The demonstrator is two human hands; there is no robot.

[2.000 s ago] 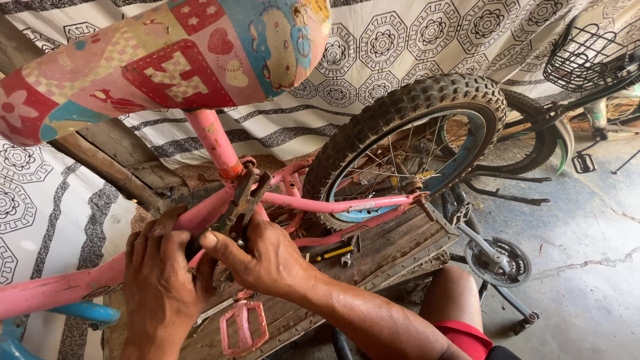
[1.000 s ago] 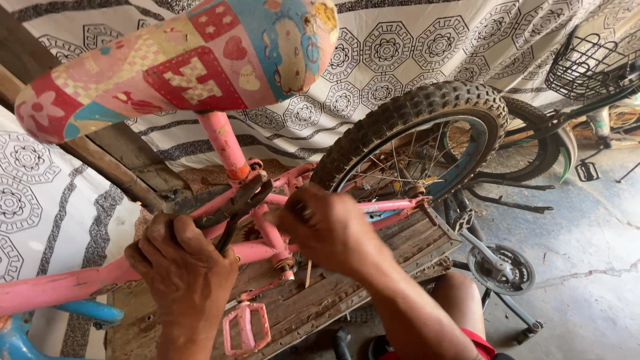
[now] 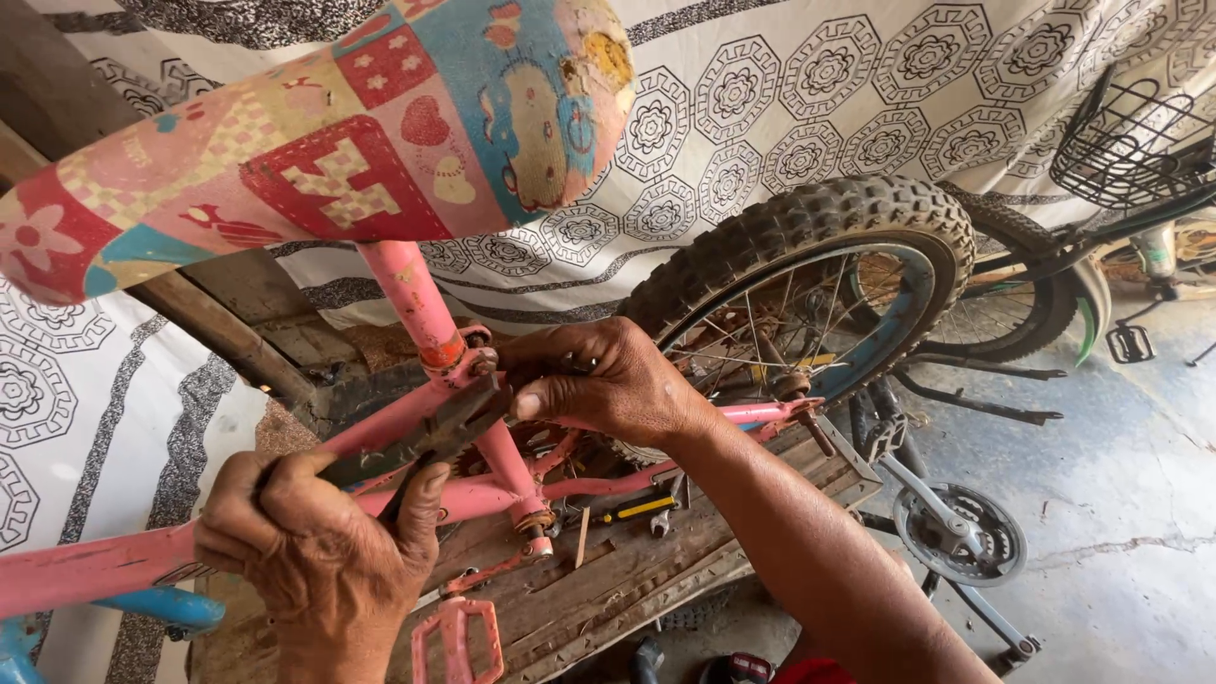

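A pink bicycle frame (image 3: pixel 475 499) lies across the view, with a worn patterned saddle (image 3: pixel 313 142) above it on a pink seat post (image 3: pixel 410 294). My left hand (image 3: pixel 328 551) is closed around the handles of dark metal pliers (image 3: pixel 427 427), whose jaws point up and right toward the seat clamp (image 3: pixel 475 356). My right hand (image 3: pixel 608 385) is at the jaws, thumb and fingers bent beside the clamp; its fingertips are partly hidden, so whether it pinches a small part cannot be told. The knobby rear wheel (image 3: pixel 817 275) stands behind my right forearm.
Under the frame is a wooden bench (image 3: pixel 608 589) holding a yellow-and-black tool (image 3: pixel 638 506), a small wrench (image 3: pixel 660 522) and a thin wooden stick (image 3: pixel 582 537). A pink pedal (image 3: pixel 458 641) hangs near its edge. Right are a crankset (image 3: pixel 959 532) and another bicycle with a wire basket (image 3: pixel 1130 142).
My right hand, blurred and away from the pliers one second ago, is now back at their jaws by the seat clamp. My left hand has kept hold of the handles.
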